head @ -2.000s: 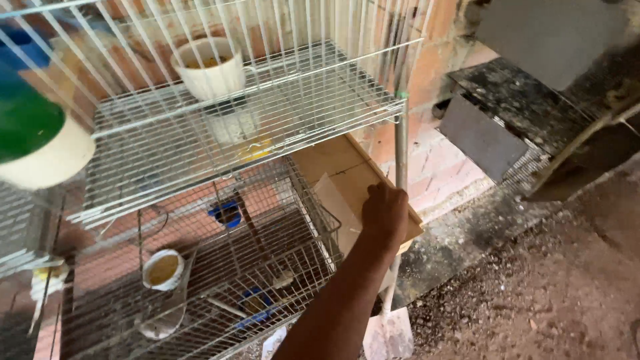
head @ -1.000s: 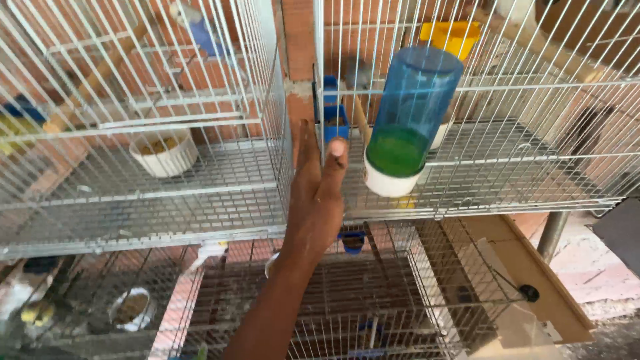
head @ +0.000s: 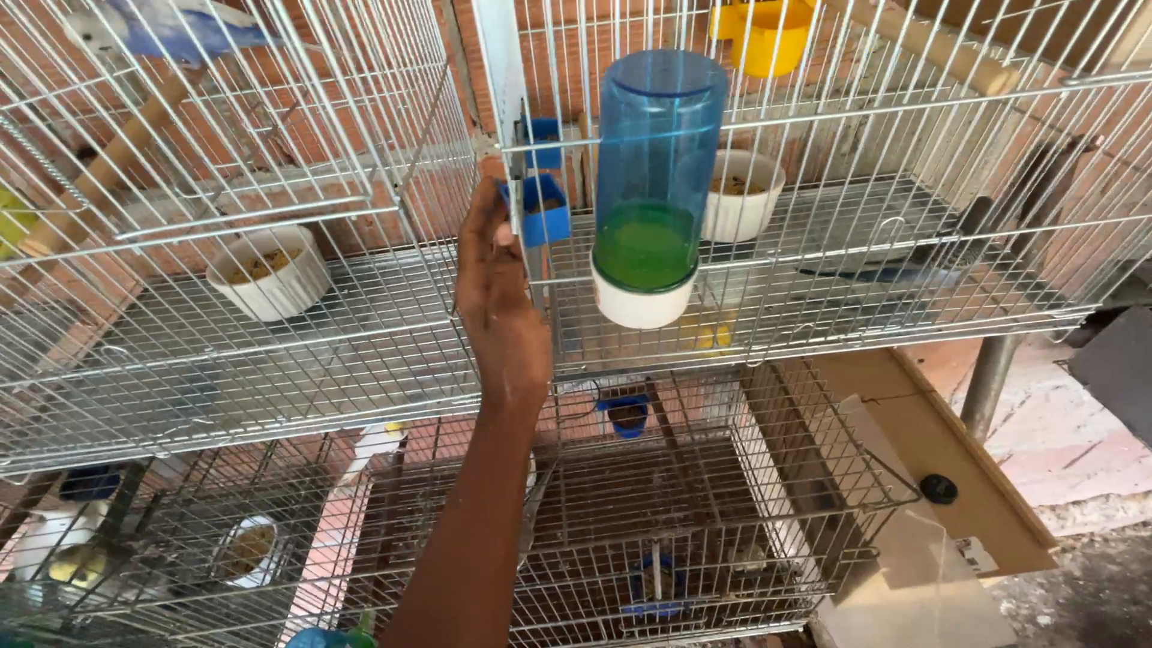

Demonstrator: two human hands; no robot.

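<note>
My left hand point(head: 502, 288) reaches up into the gap between two wire bird cages, its fingers partly bent at the side wall of the right cage point(head: 832, 353). The fingertips are beside a small blue plastic feeder cup point(head: 546, 225) and partly hidden by the cage edge; whether they grip anything is unclear. Another blue cup point(head: 543, 144) sits just behind. Right of the hand, a blue tube drinker point(head: 661, 153) with green lower part and white base hangs on the cage front. My right hand is out of view.
The left cage holds a white ramekin point(head: 270, 274) of seed and a blue-and-white budgerigar point(head: 171, 29). The right cage has a yellow cup point(head: 769, 40), a white ramekin point(head: 745, 198) and a grey bird point(head: 954, 252). Lower cages and a wooden board point(head: 972, 486) are below.
The view has swung left along the cages. The hand was at the wooden board two seconds ago, then had its fingers spread near the gap; now it is at the blue cup's side.
</note>
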